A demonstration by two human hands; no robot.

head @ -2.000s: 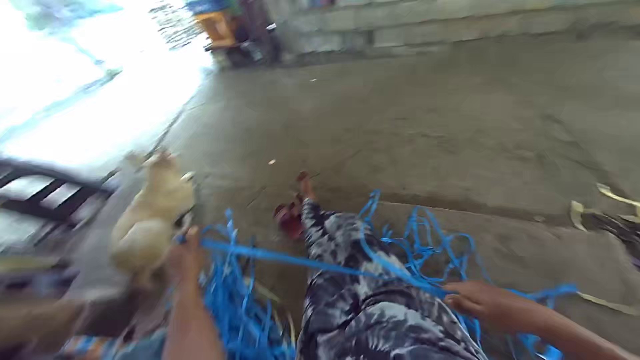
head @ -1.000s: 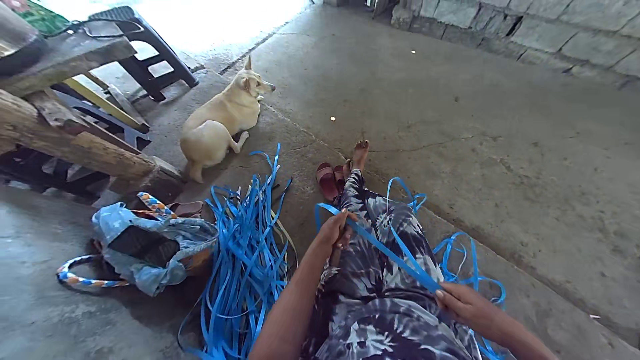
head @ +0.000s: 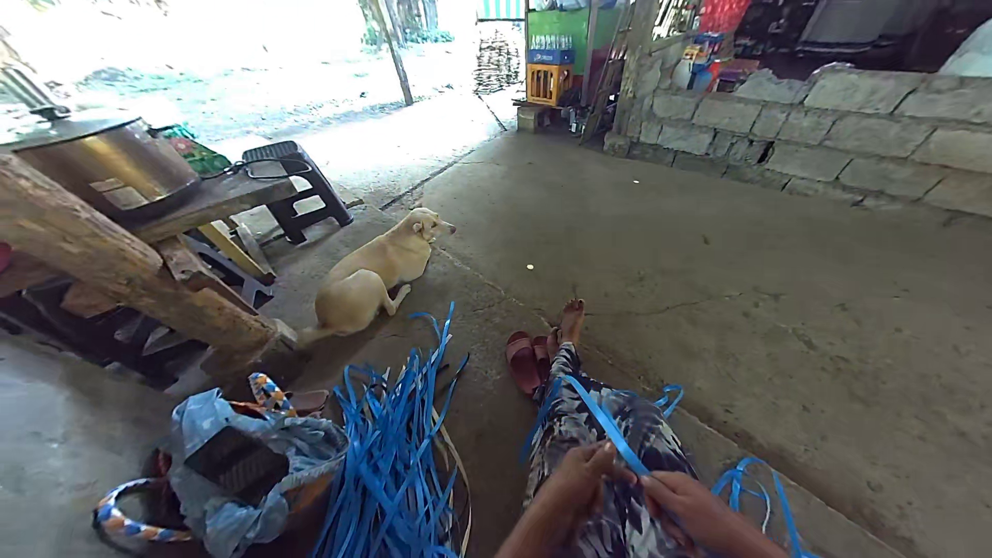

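A blue plastic strap (head: 606,422) runs over my patterned trousers (head: 620,403), and its end lies between my two hands. My right hand (head: 678,500) pinches the strap between thumb and fingers. Close beside it on the left, my left hand (head: 585,477) has its fingers curled near the strap; whether it grips the strap cannot be told. More blue strap (head: 763,473) trails in loops to the right of my legs. A large bundle of loose blue straps (head: 391,465) lies on the floor at my left.
A woven bag (head: 310,488) with a plastic bag inside stands left of the bundle. A tan dog (head: 380,271) lies beyond it. Red slippers (head: 524,360) lie by my foot. At the left, a metal pot (head: 116,167) sits on a wooden table (head: 225,198); a block wall (head: 806,132) stands behind.
My hands have come together; one second ago they were apart with the strap stretched between them. The dog's head has lowered. The view has shifted.
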